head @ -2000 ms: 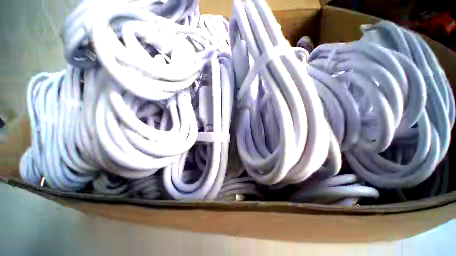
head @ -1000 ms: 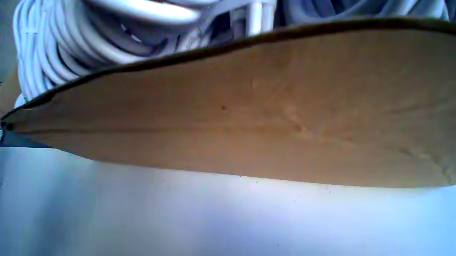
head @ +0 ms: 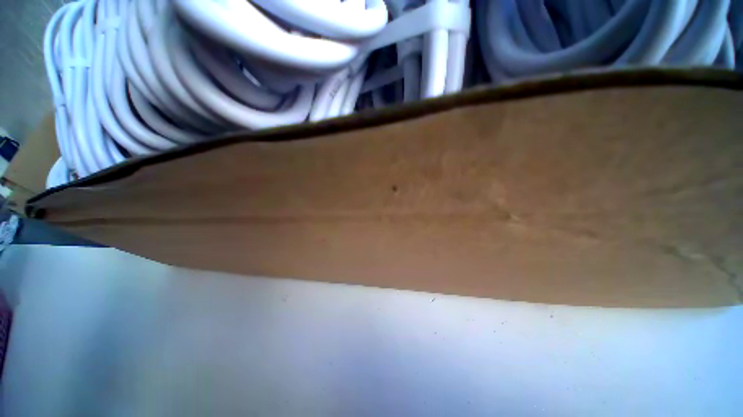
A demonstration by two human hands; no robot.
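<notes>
A brown cardboard carton point(head: 367, 220) stands very close in front of me, its front wall filling the middle of the view. Coiled white cables point(head: 147, 73) are heaped in it and show above its dark top edge. A narrow white band point(head: 411, 24) wraps one coil near the centre top. More coils point(head: 586, 37) at the upper right look bluish in shadow. Neither my left hand nor my right hand is in the picture.
A white bench top point(head: 367, 358) runs along the bottom. A grey-blue edge point(head: 57, 233) shows by the carton's left corner. Part of a pink-purple thing point(head: 4, 326) is cut off at the left rim. Small blurred items lie at the far left.
Since two seconds ago the view has tilted down, from the heaped coils to the carton's front wall. In the last second it has shifted slightly, showing a little more at the left.
</notes>
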